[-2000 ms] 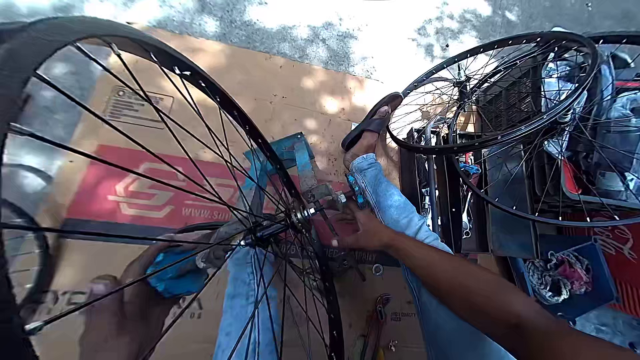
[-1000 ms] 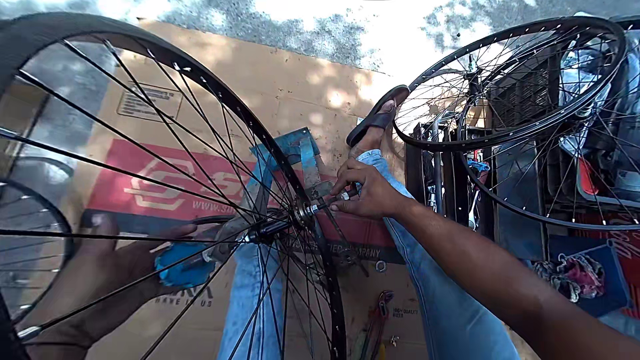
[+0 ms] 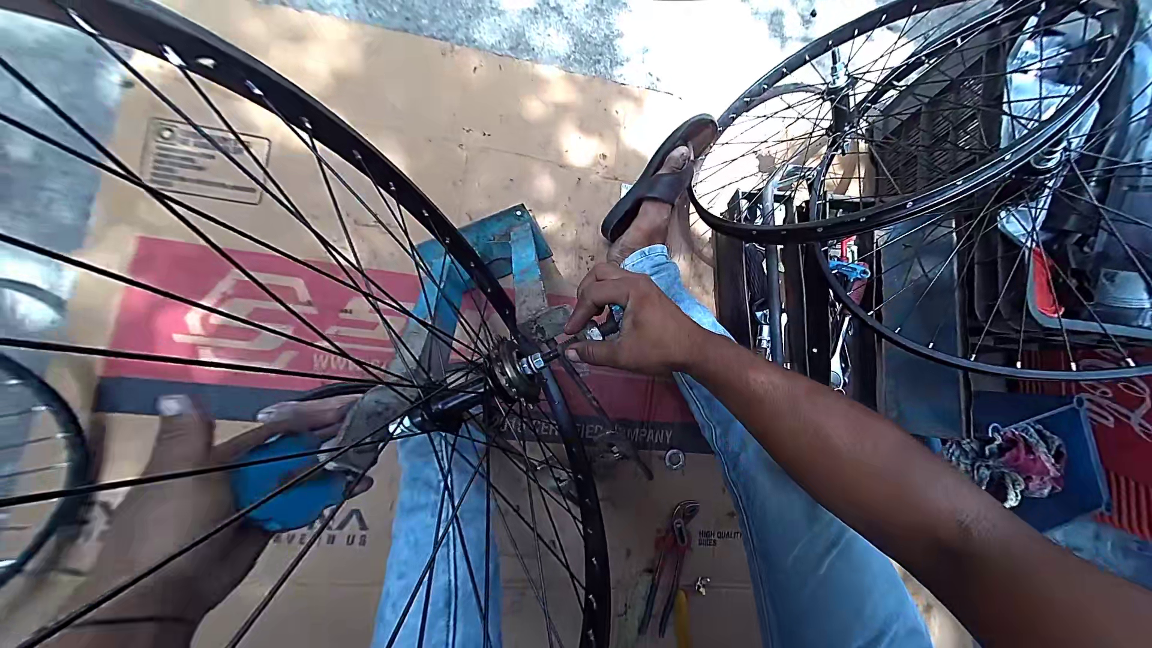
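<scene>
A spoked bicycle wheel with a black rim (image 3: 423, 211) stands in a blue metal truing stand (image 3: 517, 243) between my legs. Its hub (image 3: 450, 409) lies near the middle of the view. My right hand (image 3: 630, 324) pinches a small metal part at the right end of the axle, beside a nut (image 3: 533, 363). My left hand (image 3: 189, 477), seen through the spokes, is around a round blue knob (image 3: 288, 481) at the left of the stand; some of its fingers are hidden.
Flattened cardboard (image 3: 558, 171) covers the ground. Red-handled pliers (image 3: 666, 567) and a loose ring or nut (image 3: 674, 460) lie on it. At right are more spoked wheels (image 3: 783, 232), a tool box with wrenches (image 3: 841, 351) and a blue tray (image 3: 1080, 468) with tangled cloth or string. Another wheel's edge (image 3: 76, 450) shows at far left.
My left hand was on the blue knob, then spread open beside it, and is now around it again. My right hand, lower and more open at first, has its fingers pinched at the axle end.
</scene>
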